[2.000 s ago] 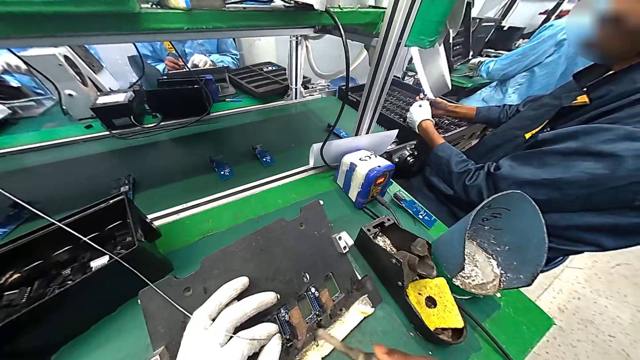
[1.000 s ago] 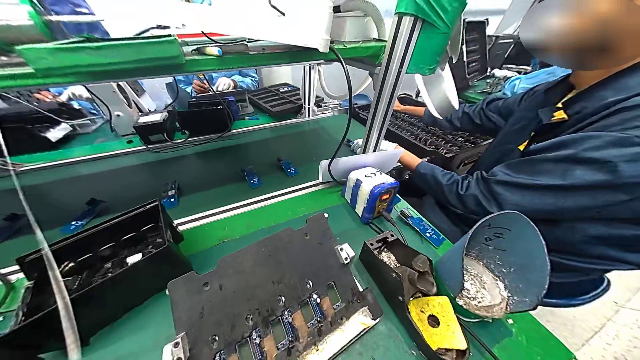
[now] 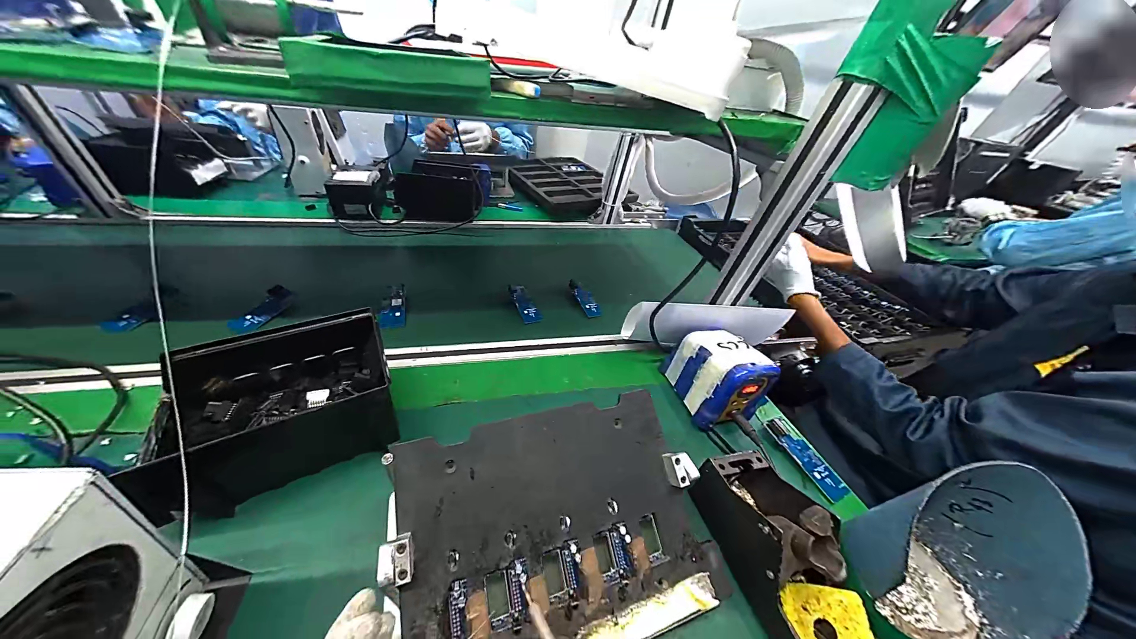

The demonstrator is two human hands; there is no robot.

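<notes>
My left hand [image 3: 362, 619], in a whitish glove, shows only in part at the bottom edge, beside the lower left corner of a black fixture plate [image 3: 541, 470]; whether it holds anything is hidden. Several small blue circuit boards [image 3: 508, 593] sit in the plate's slots, with brown strips between them. A thin brownish, blurred tip [image 3: 538, 614] reaches over the boards from below; I cannot tell what it is. My right hand is not in view. A yellowish-white strip [image 3: 655, 609] lies along the plate's lower right edge.
Right of the plate stand a soldering iron holder [image 3: 741, 524] with a yellow sponge [image 3: 825, 612], a blue-white soldering station [image 3: 721, 377] and a blue cup [image 3: 1003, 532] of solder waste. Left are a black parts bin [image 3: 275, 453] and a fan unit [image 3: 80, 550]. A co-worker's arm [image 3: 896, 390] is at right.
Two seconds ago my gloved left hand lay over the plate; one second ago it was out of view. Now it shows at the plate's lower left. The co-worker's hands have moved at the black tray.
</notes>
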